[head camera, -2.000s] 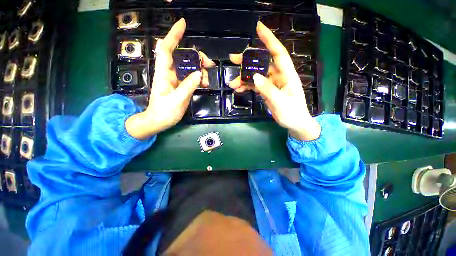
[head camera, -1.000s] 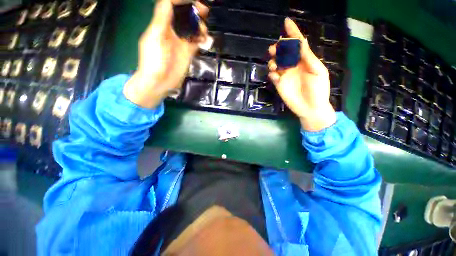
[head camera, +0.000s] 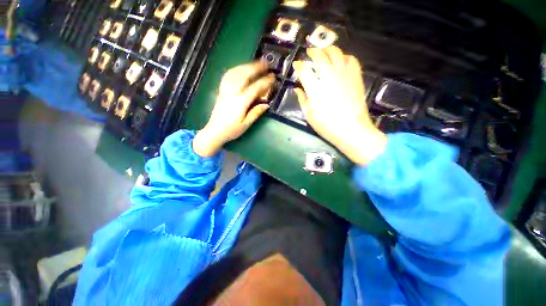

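Observation:
The black blister tray [head camera: 419, 128] lies in front of me. My left hand [head camera: 236, 104] is at its near left edge, slightly blurred, fingers bent down to the pockets; what lies under the fingertips is unclear. My right hand [head camera: 335, 92] reaches over the left pockets, fingertips down; a pale piece partly shows beneath them, and I cannot tell if it is held. A gold-edged watch [head camera: 286, 28] lies face down in a pocket, another gold-edged watch [head camera: 323, 36] beside it. A dark watch [head camera: 270, 58] lies below the first.
A side tray [head camera: 161, 98] at the left holds many gold and silver pieces. A silver-white piece with a dark round centre [head camera: 318, 162] lies alone on the green mat [head camera: 269, 143] near its edge. Part of another black tray [head camera: 537, 218] shows at the right edge.
The view has swung left. Both hands have come down to the left side of the middle tray. The two dark-faced watches held up before are no longer visible in the hands.

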